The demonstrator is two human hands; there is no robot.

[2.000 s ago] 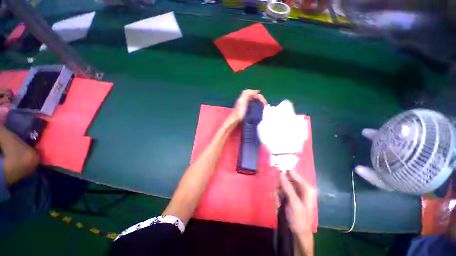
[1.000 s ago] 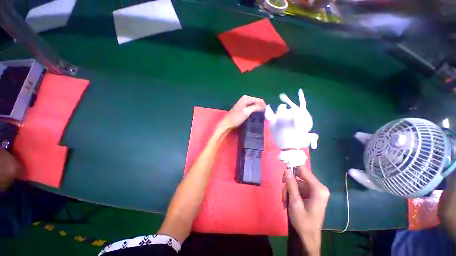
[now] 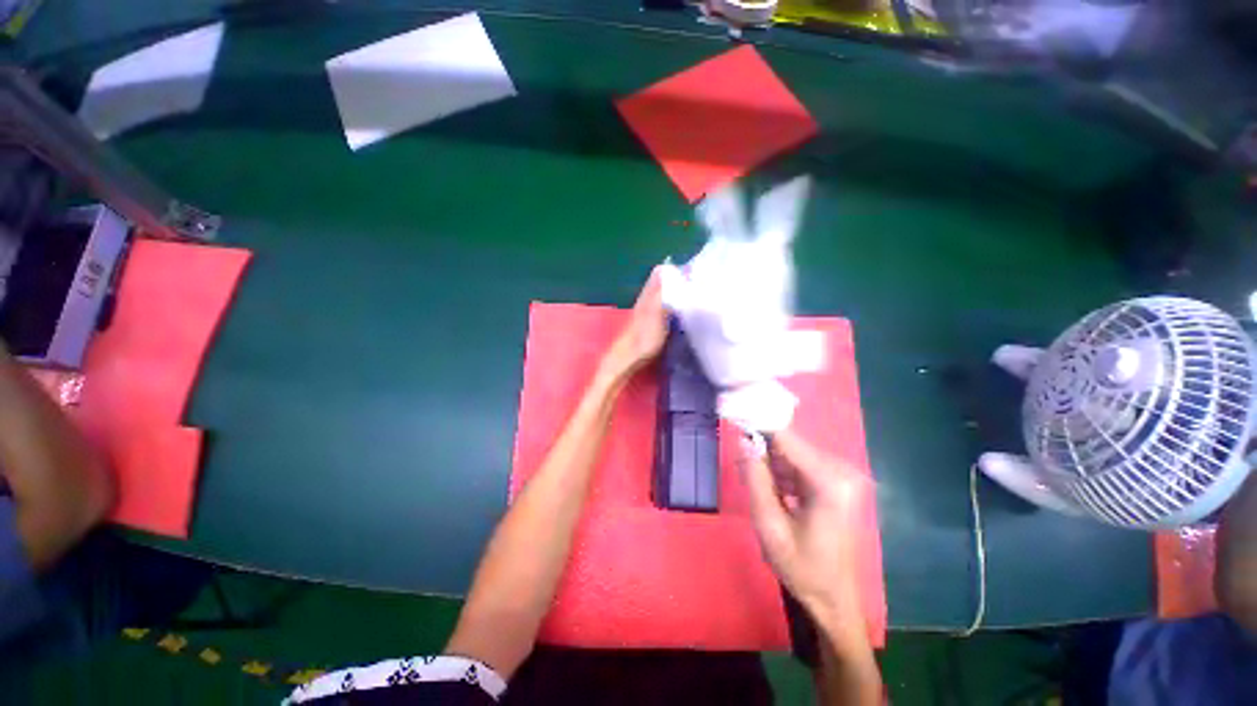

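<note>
A black elongated device unit (image 3: 687, 455) lies lengthwise on the red foam mat (image 3: 607, 566). My left hand (image 3: 645, 324) is at its far end and holds it; the fingers are partly hidden behind the white bundle. My right hand (image 3: 813, 517) grips the handle of the cloth-wrapped tool. The tool's white ragged bundle (image 3: 744, 304) is blurred and covers the upper right part of the unit. Whether it touches the unit cannot be told.
A white desk fan (image 3: 1137, 414) stands right, its cord running to the bench edge. A small red foam sheet (image 3: 717, 122) and white sheets (image 3: 418, 83) lie farther up. At left are a parts tray (image 3: 86, 290), more red foam (image 3: 172, 345) and a person's arm (image 3: 48, 469).
The white bundle has moved left from beside the unit to over its upper part, with my right hand following. My left hand stays at the unit's far end.
</note>
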